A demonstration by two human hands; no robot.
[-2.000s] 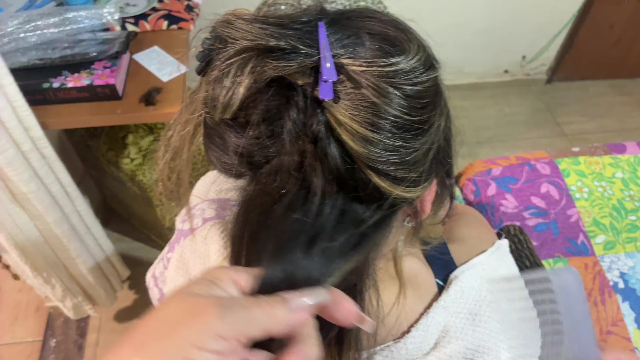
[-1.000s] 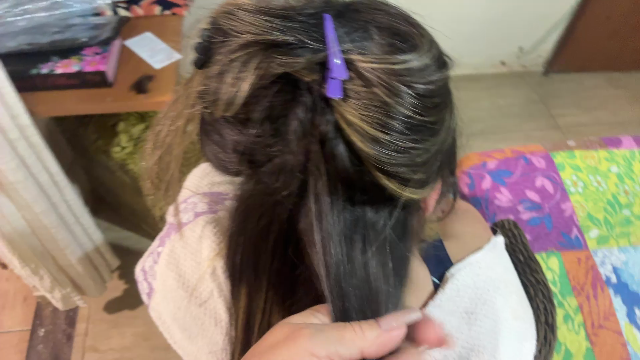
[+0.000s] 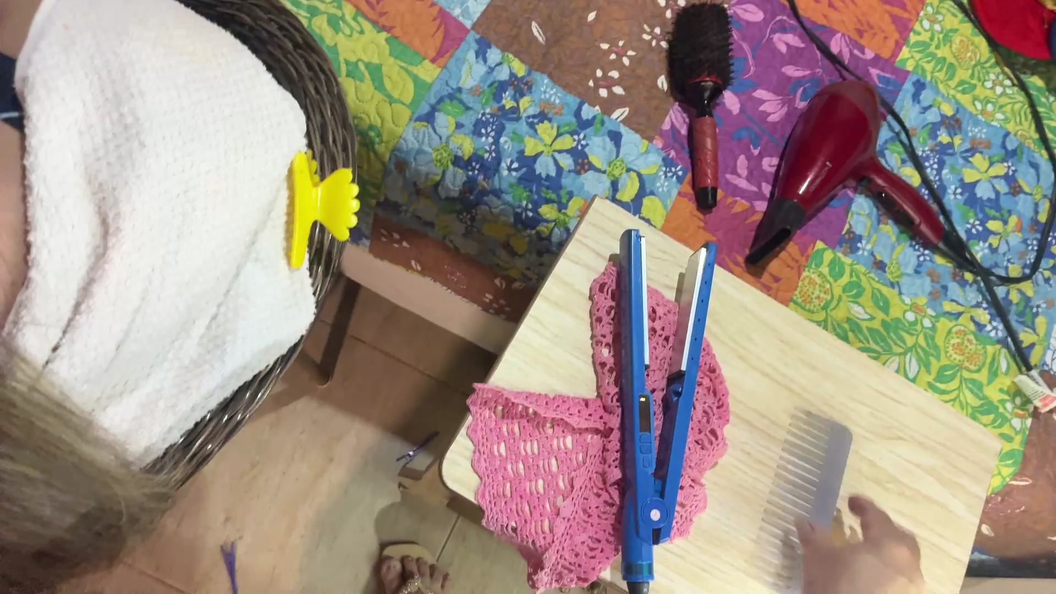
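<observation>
My right hand, blurred, is over the light wood table at the lower right, its fingers apart. Its thumb side overlaps the lower end of a translucent grey wide-tooth comb; firm contact cannot be told. To its left, a blue hair straightener with parted plates lies on a pink crocheted cloth. My left hand is out of view. At the lower left edge is the seated person's blurred hair, below a white towel. A yellow claw clip grips the towel and the woven chair rim.
A round hairbrush and a dark red hair dryer with its cord lie on a patchwork quilt. The wicker chair back curves at the left. Purple clips and a sandalled foot show on the floor.
The view has swung right, from the person's head to the table and quilt. My hand holding the dark hair is no longer seen; my right hand now shows by the comb.
</observation>
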